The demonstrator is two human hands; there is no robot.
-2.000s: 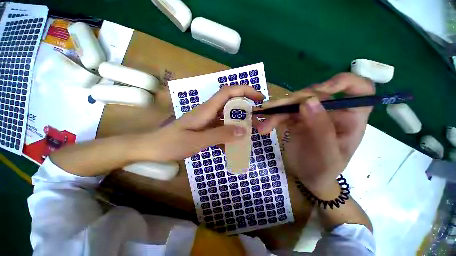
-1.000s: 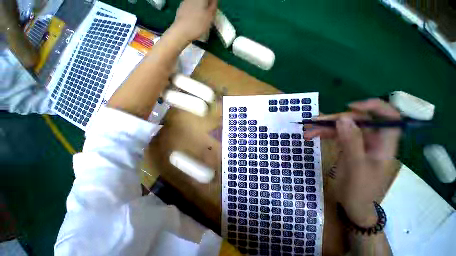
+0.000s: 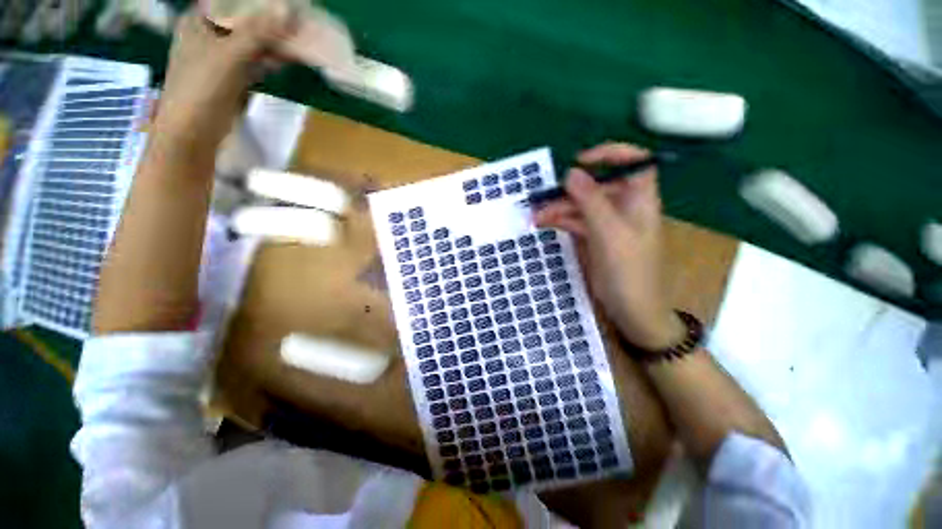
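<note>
The label sheet [image 3: 506, 341], a grid of small dark labels with a bare white patch near its top, lies on the brown cardboard board [image 3: 320, 279]. My right hand [image 3: 615, 232] holds slim black tweezers [image 3: 609, 176], their tip over the sheet's upper right part, beside the bare patch. My left hand [image 3: 243, 47] is blurred at the upper left, beyond the board. A beige shape is at its fingers; whether it is a held housing cannot be told. A white housing [image 3: 380, 83] lies just right of it.
Two housings [image 3: 300, 190] lie left of the sheet, another [image 3: 336, 358] nearer me. More lie on the green bench [image 3: 516, 72] at right, including one at the back [image 3: 692, 112]. Spare label sheets [image 3: 77, 196] are at far left. A blank white sheet [image 3: 816, 382] is at right.
My left hand has left the label sheet, where it held a labelled housing, and reached to the upper left. The tweezers have moved from that housing to the sheet's upper part.
</note>
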